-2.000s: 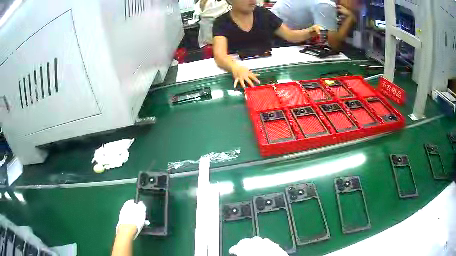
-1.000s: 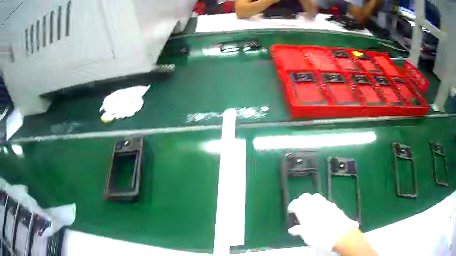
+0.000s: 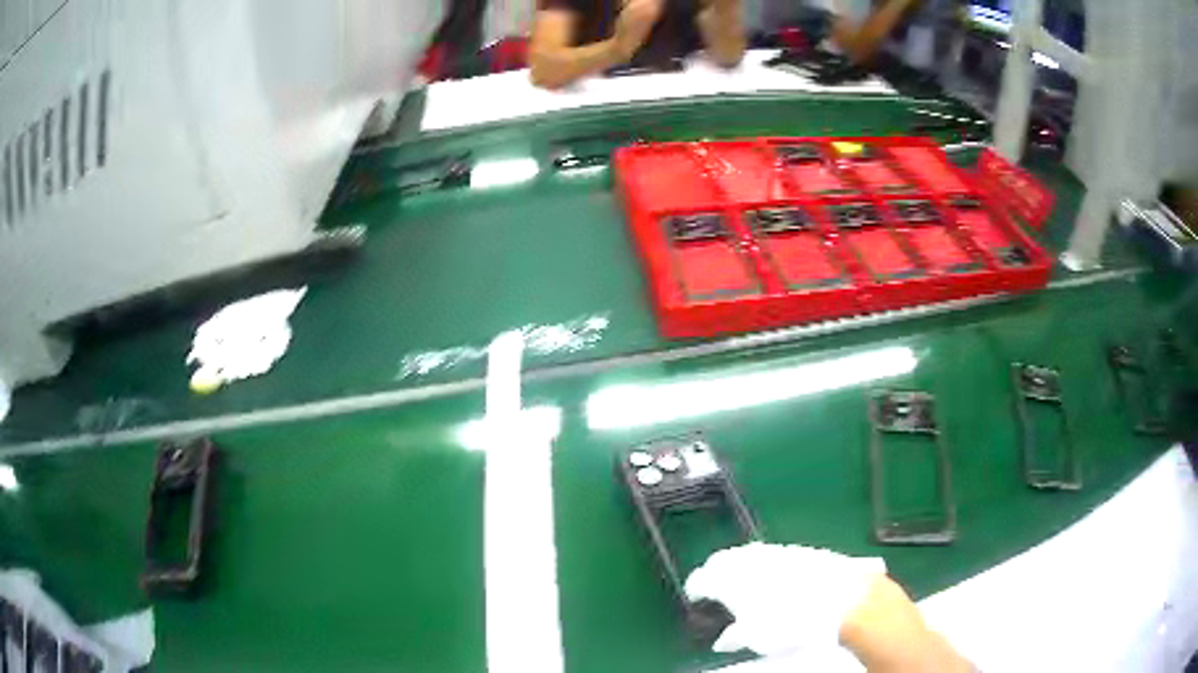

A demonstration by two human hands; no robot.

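Observation:
My right hand (image 3: 788, 598), in a white glove, grips the lower end of a dark phone middle frame (image 3: 664, 519), just right of the white divider strip (image 3: 522, 526). The frame is slanted, its camera end pointing away from me, with bright round rings showing. I cannot tell if it is lifted. My fingers hide its lower right corner. Another dark middle frame (image 3: 177, 515), thick at the edges, lies on the green belt left of the strip. Single frames lie to the right, the nearest one upright in view (image 3: 912, 467). My left hand is not in view.
A red tray (image 3: 670, 320) with several frames stands beyond the near belt. A crumpled white cloth (image 3: 250, 335) lies near the pale machine (image 3: 197, 145). A wrapped dark tray (image 3: 40, 631) is at the lower left. A person's arms (image 3: 585, 53) are across the belt.
The view has shifted. My left hand has left the picture. My right hand now grips a slanted frame, with a wider gap to its right-hand neighbour. Fewer frames lie right of the strip than two seconds ago.

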